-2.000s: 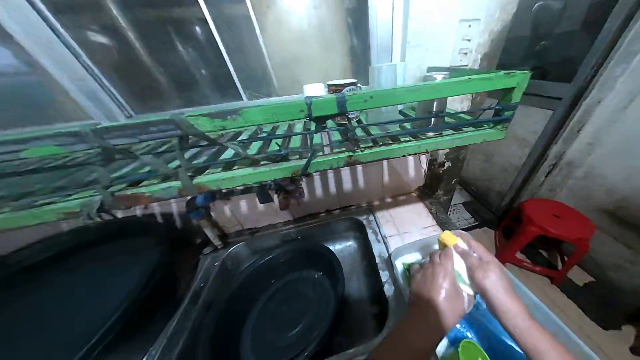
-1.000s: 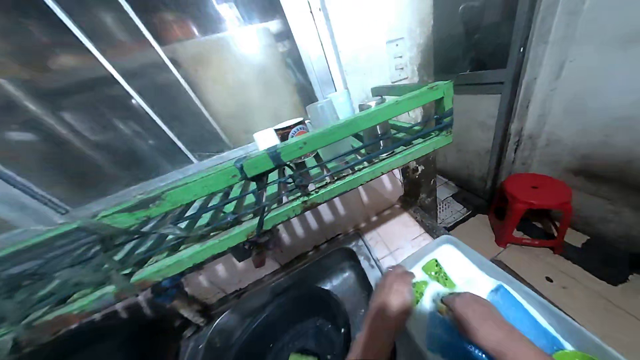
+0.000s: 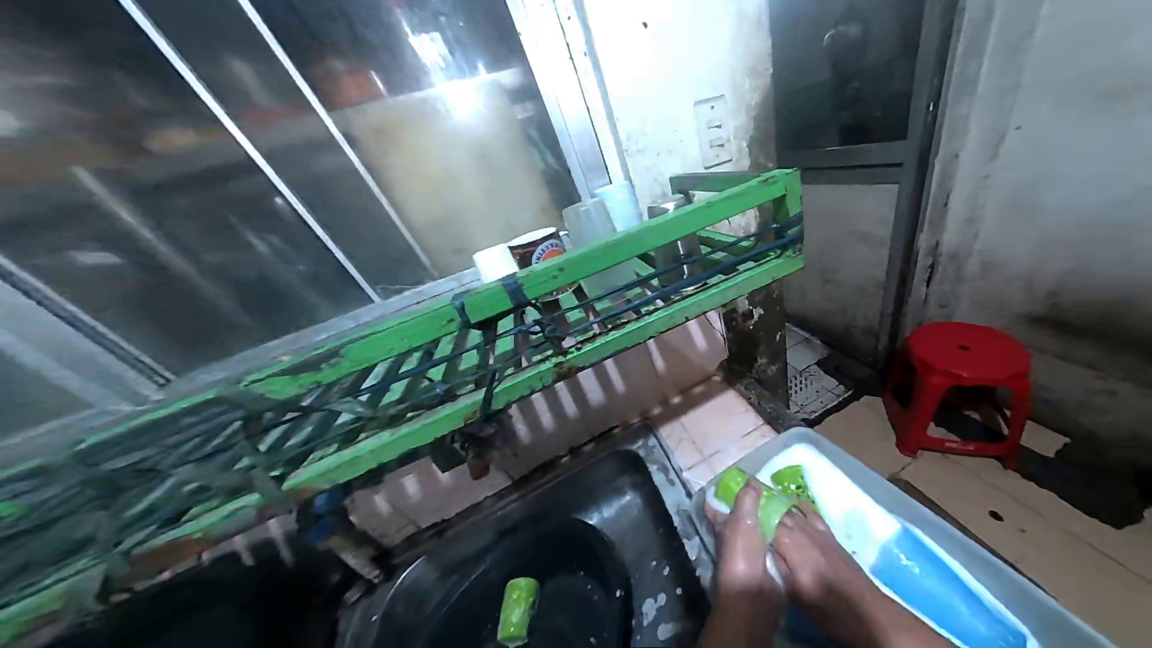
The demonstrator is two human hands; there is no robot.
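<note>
My left hand (image 3: pixel 743 544) and my right hand (image 3: pixel 810 544) are together over the near left end of a grey plastic tub (image 3: pixel 900 504), both gripping a light green, wet-looking item (image 3: pixel 771 513), possibly a cup; the fingers partly hide it. Another green patterned item (image 3: pixel 792 481) lies just beyond my fingers in the tub, beside white suds and a blue object (image 3: pixel 936 585). A green cylindrical item (image 3: pixel 518 612) rests in a round black basin (image 3: pixel 576 576), which stands in the dark sink (image 3: pixel 630 486) to the left.
A green slatted rack (image 3: pixel 684 225) runs above the sink, holding a printed cup (image 3: pixel 537 247), a white cup (image 3: pixel 494 263), clear tumblers (image 3: pixel 589 220) and a metal cup (image 3: pixel 675 243). A red plastic stool (image 3: pixel 963 360) stands on the floor at right. A dark basin (image 3: pixel 207 594) is at lower left.
My hands were apart over the tub one second ago; now they are together on the green item. The green item in the black basin shows more fully. The view has turned right since the first frame.
</note>
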